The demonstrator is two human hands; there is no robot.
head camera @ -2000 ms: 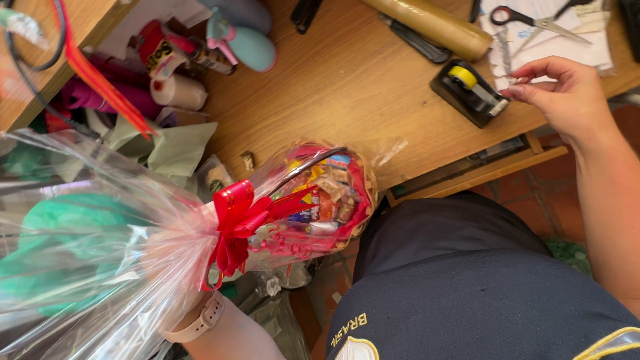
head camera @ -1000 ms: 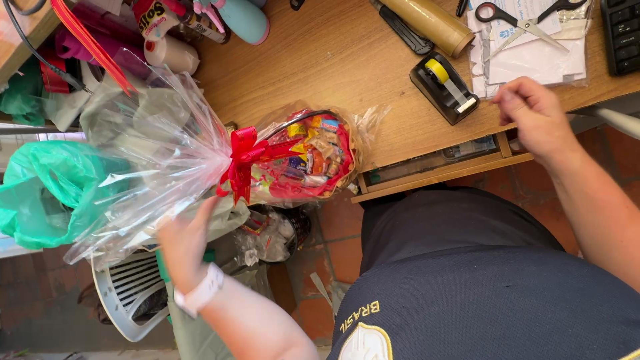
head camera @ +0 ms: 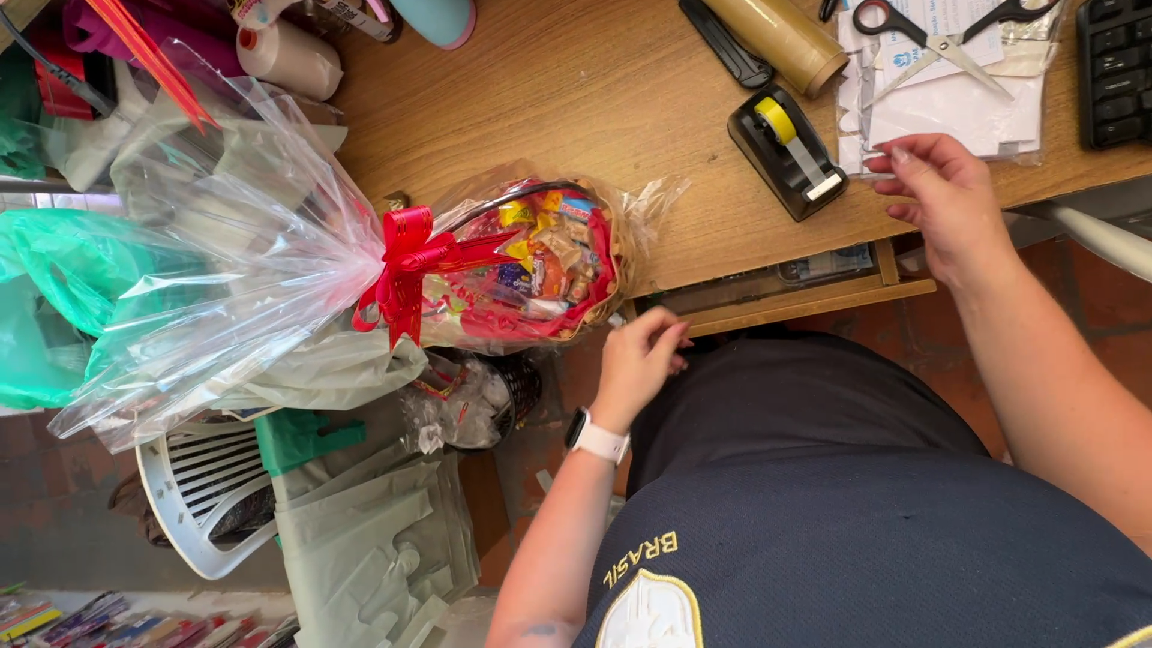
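Note:
A gift basket of wrapped sweets [head camera: 549, 252] lies on its side at the desk's front edge, wrapped in clear cellophane [head camera: 243, 261] and tied with a red ribbon bow [head camera: 405, 265]. Just below the basket's base is my left hand [head camera: 634, 364], its fingers bent and nothing visible in them. My right hand [head camera: 945, 202] hovers beside a black tape dispenser [head camera: 787, 153] with a yellow core. Its thumb and forefinger are close together; whether a small bit of clear tape is between them cannot be told.
Scissors [head camera: 940, 43] lie on papers [head camera: 954, 117] by a keyboard [head camera: 1116, 76]. A box cutter [head camera: 724, 40] and a film roll [head camera: 783, 40] lie behind the dispenser. A drawer [head camera: 810, 301] stands partly pulled out. Below are a white plastic chair [head camera: 202, 504] and a waste bin [head camera: 517, 387].
My left hand has let go of the cellophane near the bow and moved right, to below the basket's base. My right hand stays near the tape dispenser.

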